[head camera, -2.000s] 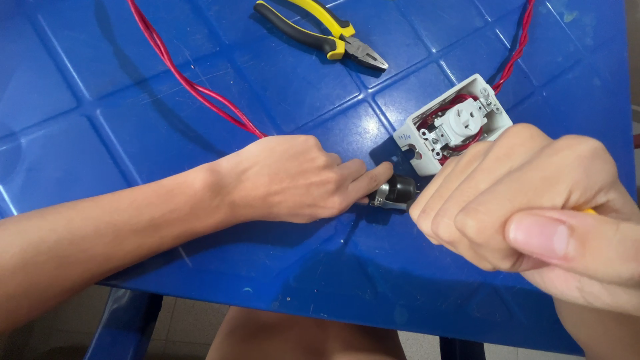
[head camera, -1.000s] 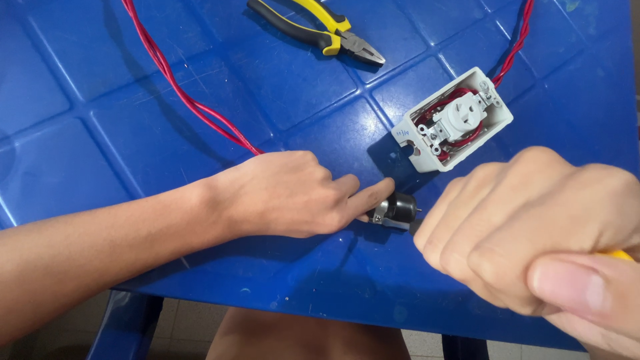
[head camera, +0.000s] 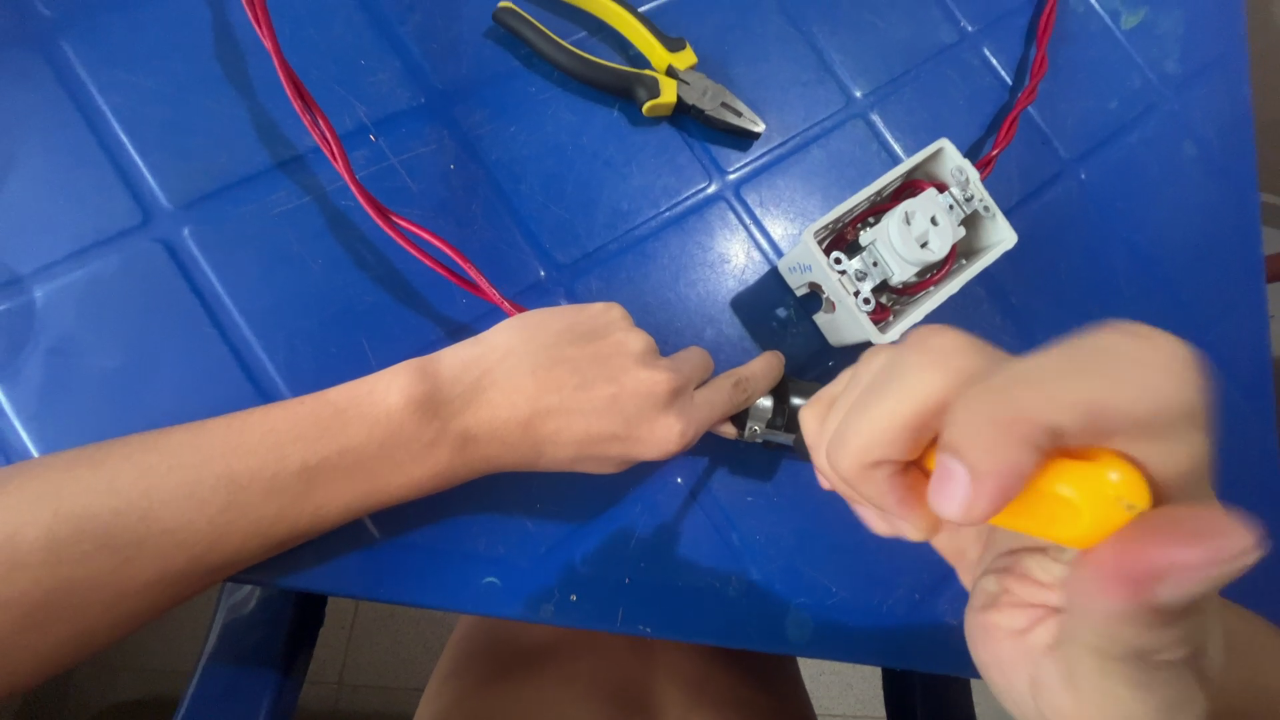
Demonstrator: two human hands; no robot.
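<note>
My left hand (head camera: 590,395) lies on the blue table, fingers at a black cylindrical electrical part with a metal clamp (head camera: 765,415), which it holds down. Red twisted wires (head camera: 375,205) run under that hand. My right hand (head camera: 1000,440), partly blurred, grips the yellow-orange handle (head camera: 1075,495) of a tool, likely a screwdriver, right beside the black part; the tool's tip is hidden behind the fingers. Just above my right hand sits a white outlet box (head camera: 830,290) with a white socket (head camera: 915,235) and coiled red wire inside.
Yellow and black combination pliers (head camera: 650,80) lie at the top middle of the blue plastic table (head camera: 600,560). A second twisted red wire (head camera: 1025,95) runs from the box to the top right. The table's near edge crosses above my legs.
My right hand has turned and opened its thumb outward, showing more of the yellow-orange handle, and now covers part of the black part. My left hand stays at the part.
</note>
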